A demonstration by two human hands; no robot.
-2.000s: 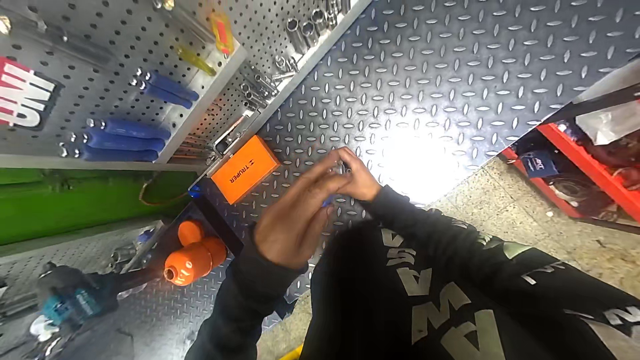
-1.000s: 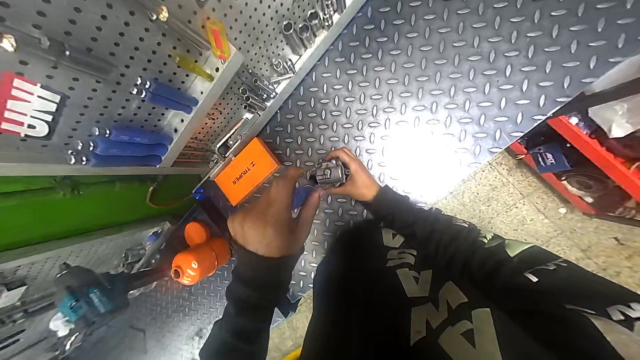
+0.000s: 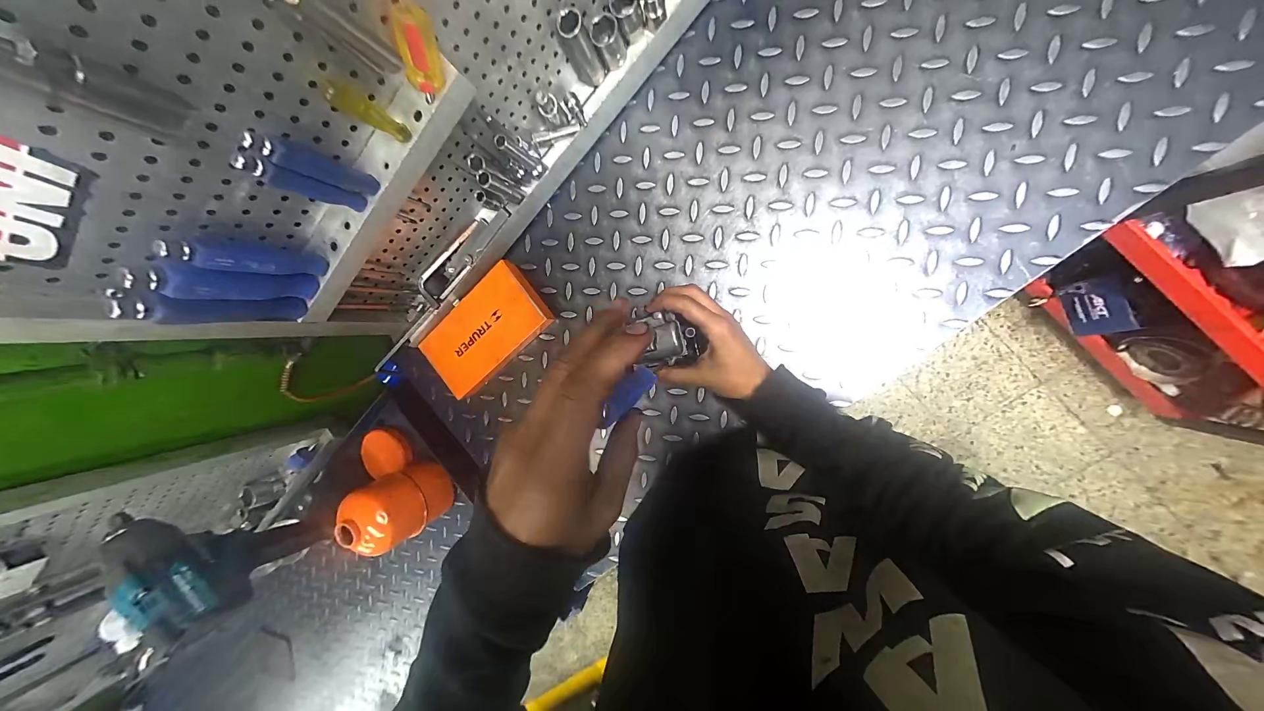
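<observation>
My right hand [image 3: 716,346] holds a small grey metal part [image 3: 667,341] with dark sections, its fingers and thumb wrapped around the part's right side. My left hand [image 3: 563,434], back up, reaches in from the lower left, its fingertips at the part's left side. Between my left thumb and fingers shows a small blue object [image 3: 628,395], whose kind I cannot tell. Both hands are above the diamond-plate metal bench top [image 3: 711,168]. Just left of them lies an orange Truper box [image 3: 486,330].
Blue-handled tools [image 3: 237,281] and metal sockets [image 3: 581,44] line the perforated rack. An orange container [image 3: 393,509] and a teal-and-black Makita power tool [image 3: 163,578] are at lower left. A red shelf unit [image 3: 1200,306] stands at right over the tiled floor.
Two seconds ago my hands were together and hid the metal part. They have since come apart a little, and the part now shows in my right hand.
</observation>
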